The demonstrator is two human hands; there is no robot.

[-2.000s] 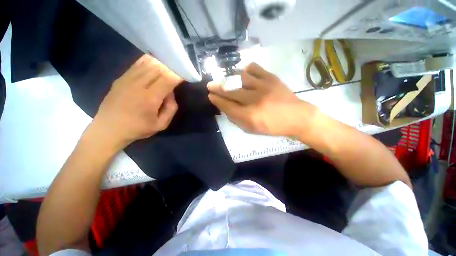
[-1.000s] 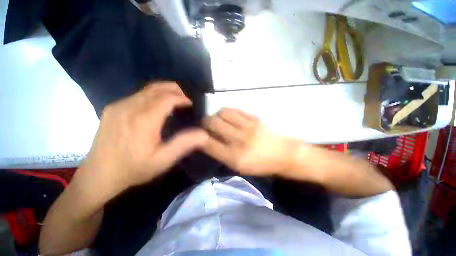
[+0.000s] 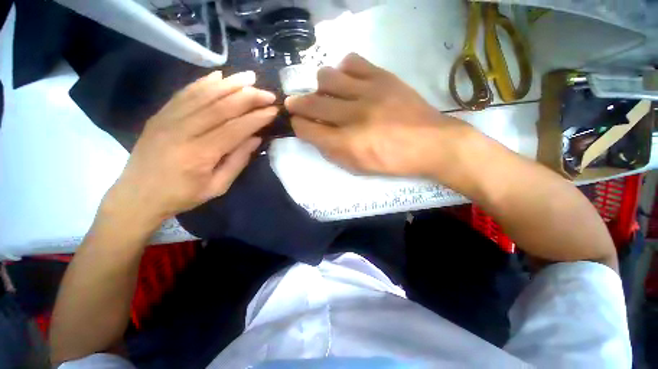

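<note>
A dark garment panel [image 3: 249, 198] lies limp under my hands and hangs over the table's front edge. My left hand [image 3: 205, 140] lies on the cloth with its fingers stretched towards the presser foot area. My right hand [image 3: 361, 119] has its fingertips at the cloth's edge, just right of my left fingertips. The thread tension knob [image 3: 298, 79], a white ribbed cap with a dark spring, stands just above my right fingertips. The needle and the cloth's edge there are hidden by the knob and fingers.
Gold-handled scissors [image 3: 490, 61] lie right of the sewing machine. An open cardboard parts box [image 3: 550, 122] with dark bits stands near the table's right end. A printed scale [image 3: 382, 204] runs along the table's front edge. Red crates [image 3: 162, 277] show below the table.
Since one second ago, my hands have moved from the table's front edge up to the tension knob, and my left fingers have flattened onto the cloth. The camera view has also shifted.
</note>
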